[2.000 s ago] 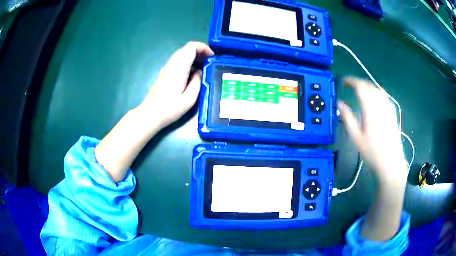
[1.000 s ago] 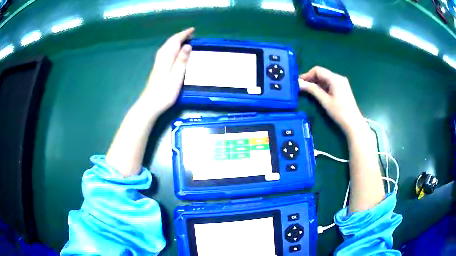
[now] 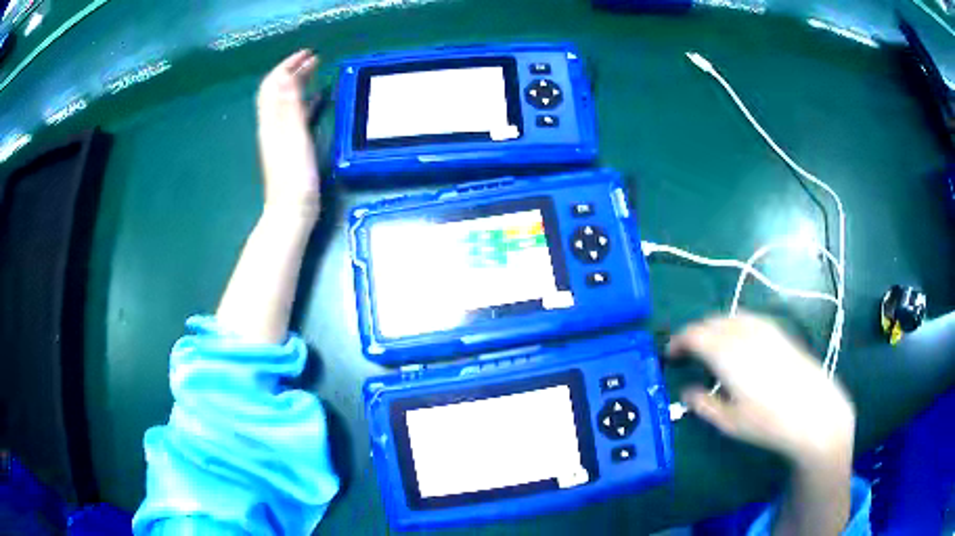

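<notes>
Three blue handheld testers lie stacked one above another. The top tester (image 3: 471, 157) has a white screen and no cable in its right edge. The middle tester (image 3: 503, 340) shows green and orange blocks on white, with a white plug (image 3: 647, 248) in its right edge. The bottom tester (image 3: 524, 510) has a white screen and a plug (image 3: 679, 411) in its right edge. My left hand (image 3: 288, 136) is upright just left of the top tester, holding nothing. My right hand (image 3: 770, 387) is blurred, fingers apart, right of the bottom tester and close to its plug.
A loose white USB cable end (image 3: 700, 63) lies at the upper right, its lead looping down to the other cables. A small black-and-yellow item (image 3: 902, 311) lies right of the cables. A long black tray (image 3: 79, 314) is at far left. A blue edge (image 3: 641, 4) shows at the top.
The top tester's cable is out and lies loose. My left hand has come off that tester leftward; my right hand has moved down to the bottom tester's plug. All three testers sit higher in view.
</notes>
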